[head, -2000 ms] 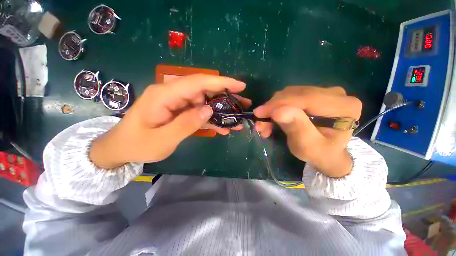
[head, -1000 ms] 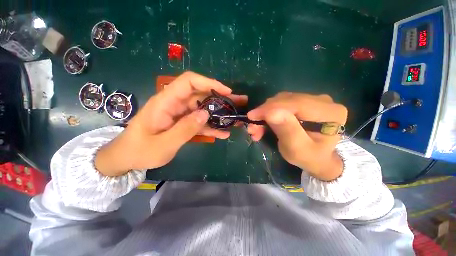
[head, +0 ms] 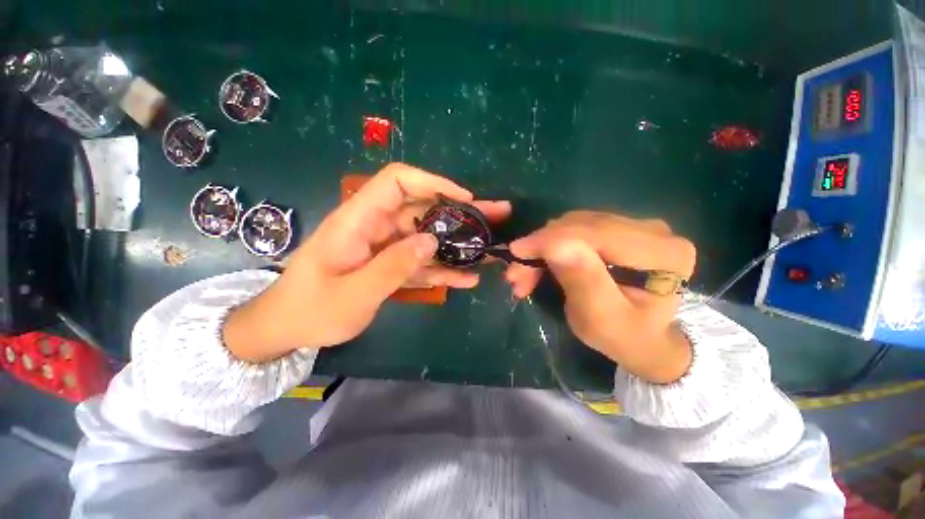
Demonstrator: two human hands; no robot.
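My left hand holds a round dark watch case between thumb and fingers, its open side facing up. My right hand holds dark tweezers like a pen, pointing left. The bright tips reach inside the case; whether they grip a part is too small to tell. An orange-red fixture lies under my left hand, mostly hidden. A thin pale cable hangs below my right fingers and loops toward me.
Several loose watch cases lie at the left. A clear bottle and white paper are further left. A red tray is lower left. A small red piece and red clump lie beyond. A blue control box stands right.
The view has shifted, so the bench things at the left appear further right and lower. Both hands keep their holds. The tweezer tips have come into the case, and the case has turned slightly.
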